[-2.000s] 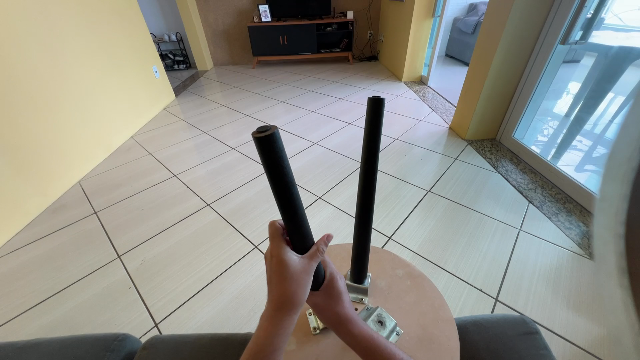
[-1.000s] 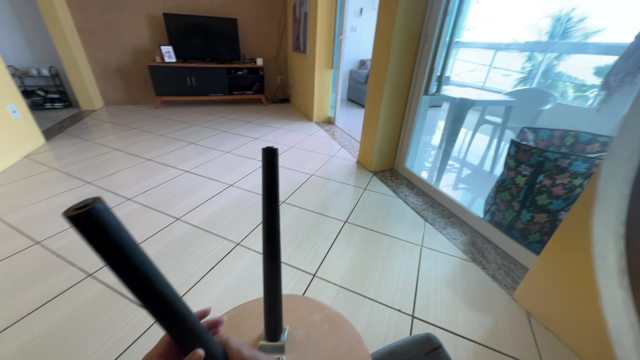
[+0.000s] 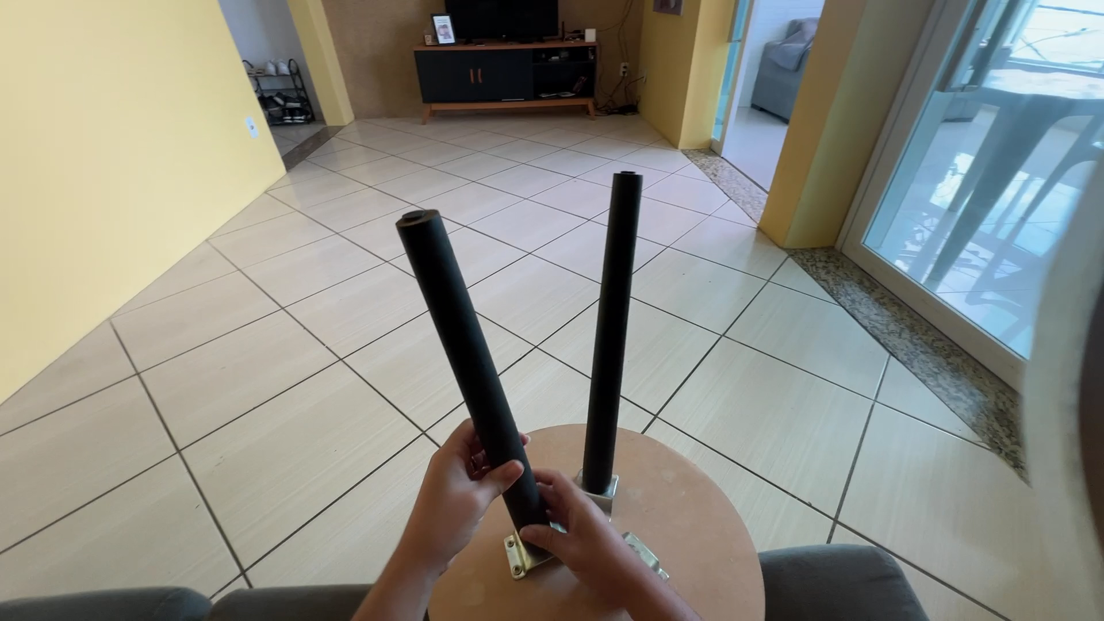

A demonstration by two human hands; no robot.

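Observation:
A round wooden board lies at the bottom centre, with a black leg standing upright in a metal bracket on it. A second black leg, tilted up to the left, is gripped by both hands. My left hand wraps it from the left. Lower down, my right hand has its fingers around the leg near its bottom end. That end is at another metal bracket on the board; my right hand partly hides the joint. A further metal bracket sits right of my right hand, partly covered by the forearm.
Grey upholstery borders the board on both sides. Beyond is a tiled floor. A TV stand stands at the far wall, a shoe rack at the far left, a sliding glass door on the right.
The held leg has come down so that its lower end is at the left bracket. Both hands are in full view again around it. The view has swung right and then back left.

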